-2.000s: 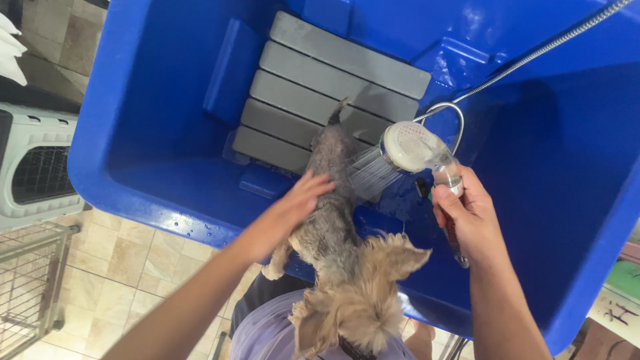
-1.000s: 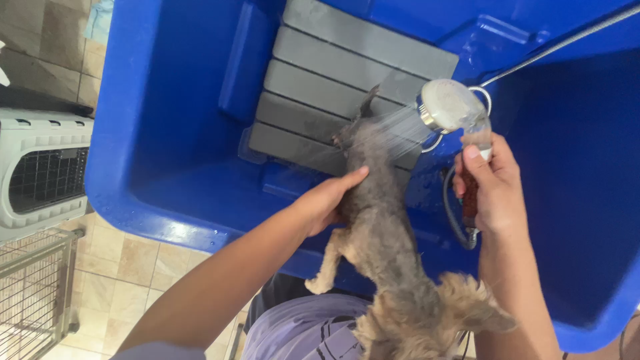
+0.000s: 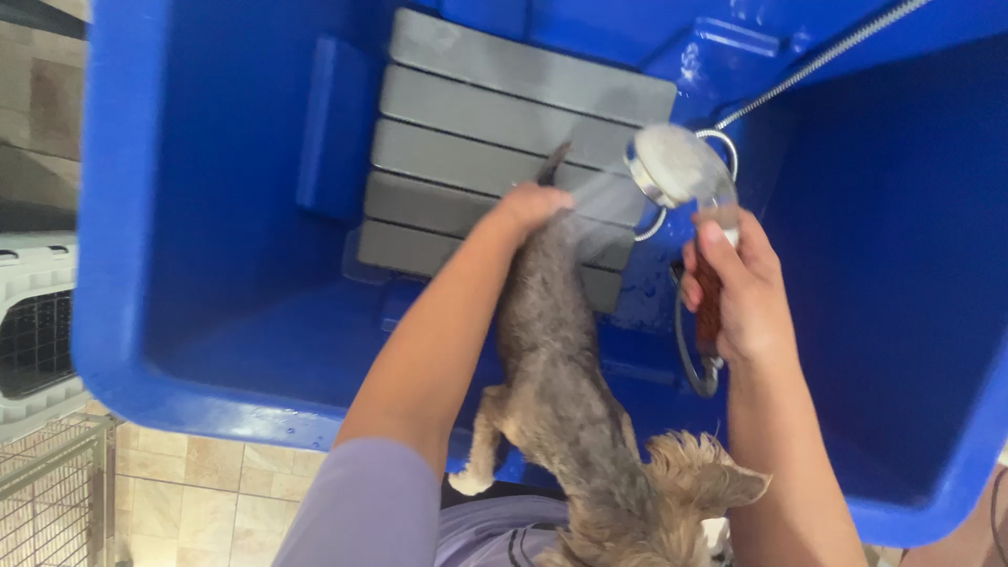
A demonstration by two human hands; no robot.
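A small wet dog with clipped grey fur and a tan head stretches over the near rim of a blue plastic tub, its front paw outside. My left hand rests on its rump at the base of the tail, fingers partly hidden. In my right hand is the handle of a shower head, spraying water toward the dog's rear. Whether my left hand grips or only touches the dog is unclear.
A grey slatted platform lies inside the tub. A metal shower hose runs to the upper right. Left of the tub stand a white pet carrier and a wire cage on the tiled floor.
My left hand has moved along the dog's back to the base of its tail. The shower head stays in my right hand, still spraying. The view has come closer.
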